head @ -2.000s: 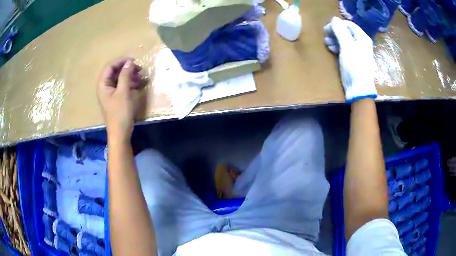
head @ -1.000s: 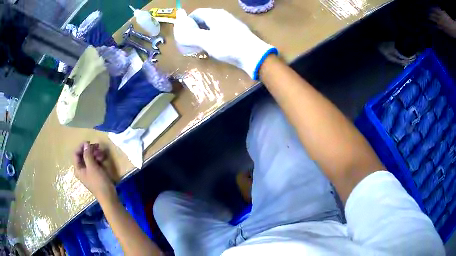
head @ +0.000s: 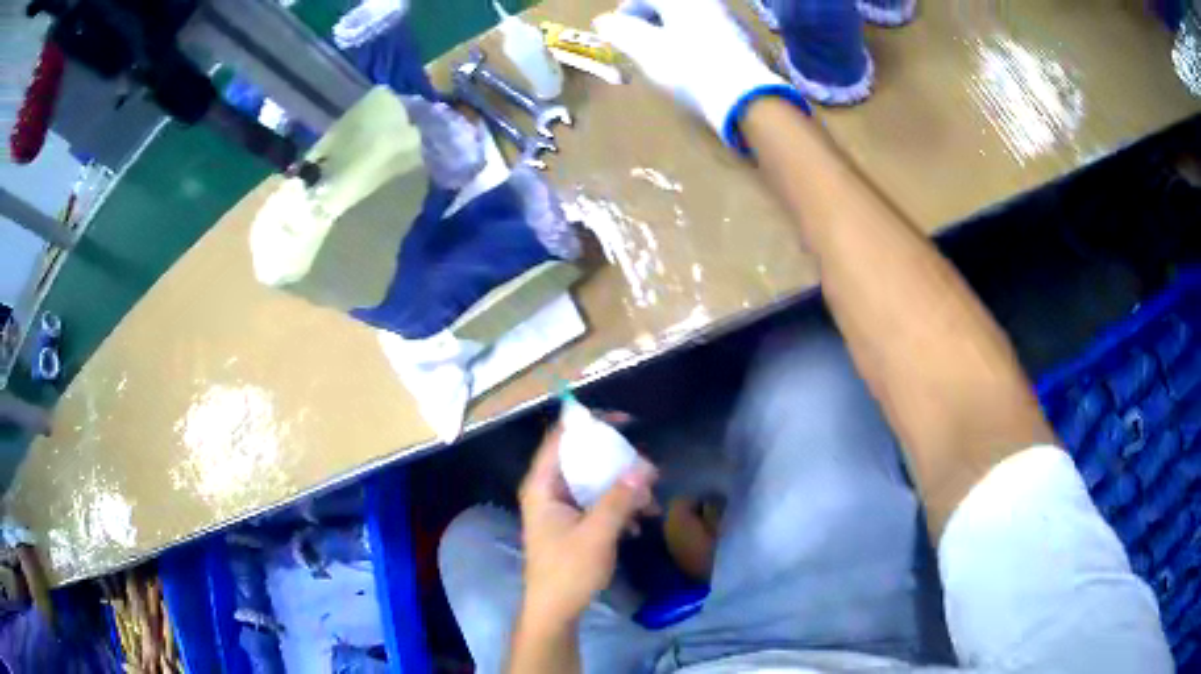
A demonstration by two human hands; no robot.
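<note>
My bare left hand [head: 576, 520] is closed around a white glue bottle [head: 595, 454], its greenish nozzle pointing up, just off the bench's front edge. My right hand [head: 695, 55], in a white glove with a blue cuff, is over the bench at the top, partly cut off by the frame edge; whether it holds anything is unclear. A blue denim boot [head: 461, 250] with fluffy trim lies in the press between the cream pad [head: 345, 198] and the pale base [head: 520, 300]. Denim boots [head: 823, 46] stand just right of my gloved hand.
A second white bottle [head: 531, 55], a yellow tube [head: 580, 48] and wrenches [head: 507, 103] lie behind the press. White cloth [head: 432, 375] lies at its base. The dark press arm [head: 165, 66] is upper left. Blue crates stand below the bench, left [head: 393, 566] and right [head: 1120, 395].
My left hand has moved right from the bench and now holds the glue bottle. My gloved hand has moved toward the boots. The view has shifted, so the press appears further right.
</note>
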